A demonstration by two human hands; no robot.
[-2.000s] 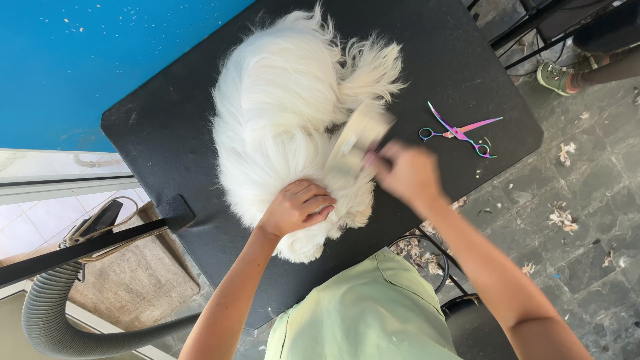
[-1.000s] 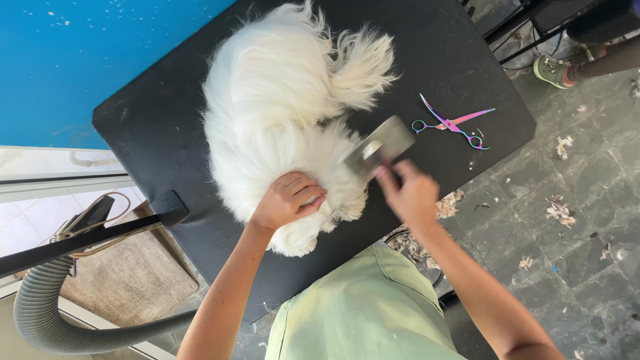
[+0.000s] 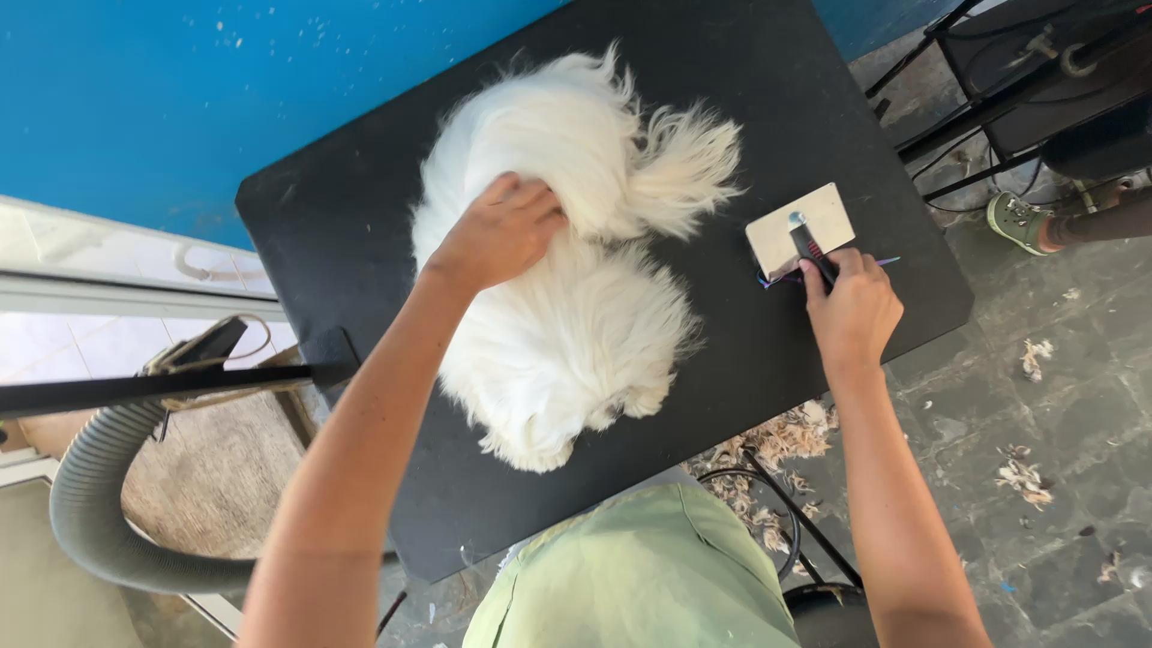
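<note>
A white long-haired dog (image 3: 558,333) lies curled on a black grooming table (image 3: 360,180). My left hand (image 3: 504,229) rests on the dog's back, its fingers in the fur. At the right side of the table my right hand (image 3: 850,297) grips the black handle of a slicker brush (image 3: 801,234), whose flat metal back faces up. Under the brush and my hand lie iridescent scissors (image 3: 889,261), mostly hidden, with a blade tip and part of a finger ring showing.
A black arm (image 3: 162,385) is clamped at the table's left edge, beside a grey ribbed hose (image 3: 85,504). Cut fur (image 3: 783,441) lies on the tiled floor. Another person's foot in a green clog (image 3: 1017,223) stands at the right, near black metal stands (image 3: 981,117).
The brush has moved from the dog's fur to over the scissors, still in my right hand. My left hand has shifted from near the dog's head to its back.
</note>
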